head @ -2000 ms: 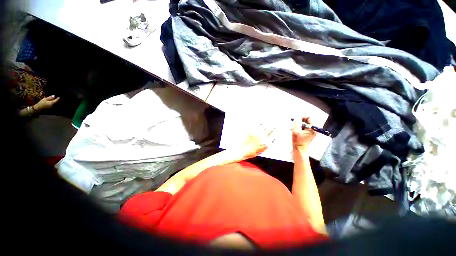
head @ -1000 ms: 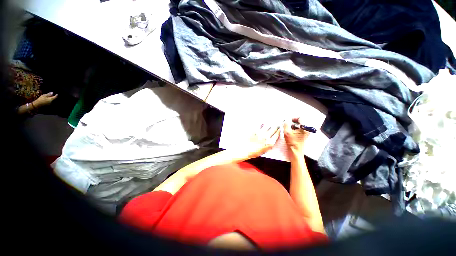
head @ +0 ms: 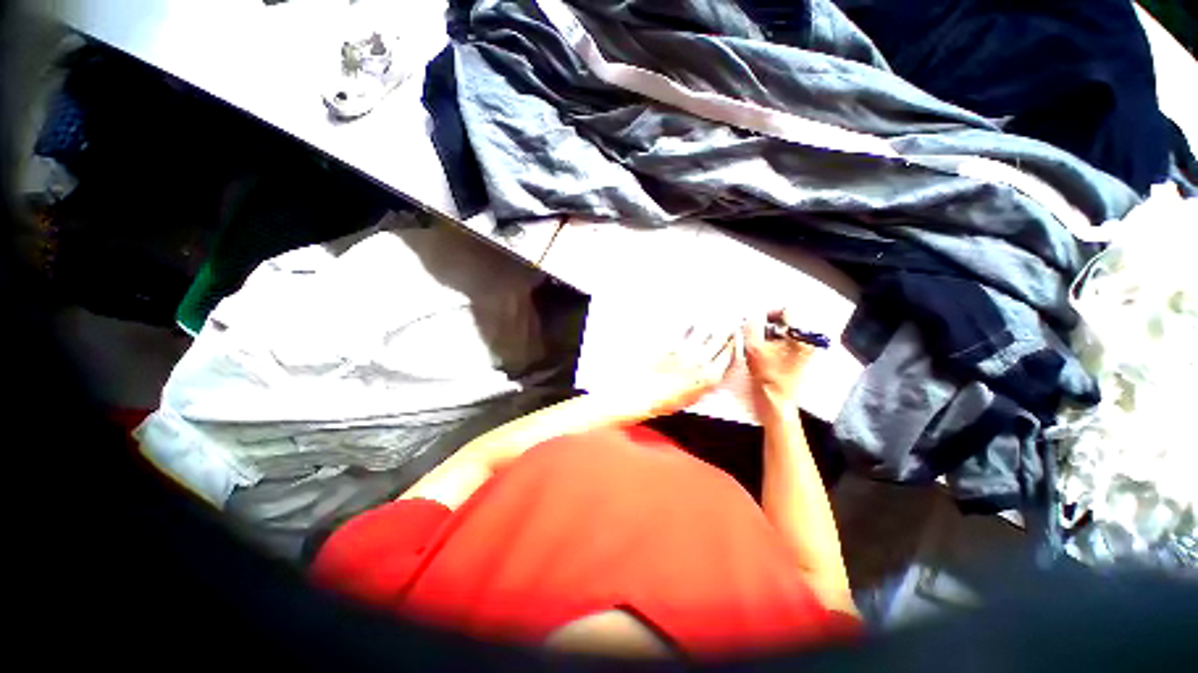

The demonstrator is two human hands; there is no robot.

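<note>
A bright white paper sheet or notebook (head: 631, 309) lies at the near edge of the white table; glare hides any marks on it. My right hand (head: 775, 366) rests on it, gripping a dark pen (head: 805, 338) that sticks out to the right of the fingers. My left hand (head: 694, 366) lies flat on the paper just left of my right hand, fingers spread, holding nothing visible. The two hands are very close together; whether they touch is unclear. The pen's tip is hidden by my right hand.
Grey and navy garments (head: 736, 151) heap behind the paper and to its right. A white crumpled pile (head: 1136, 381) is at far right. Pale stacked cloth (head: 355, 342) stands left of me, beside a green crate edge (head: 200, 296). Small whitish lumps (head: 361, 72) lie on the table (head: 237, 53).
My right hand with the pen has moved left and slightly down the paper, closer to my left hand. The other person's hand at far left has gone from view.
</note>
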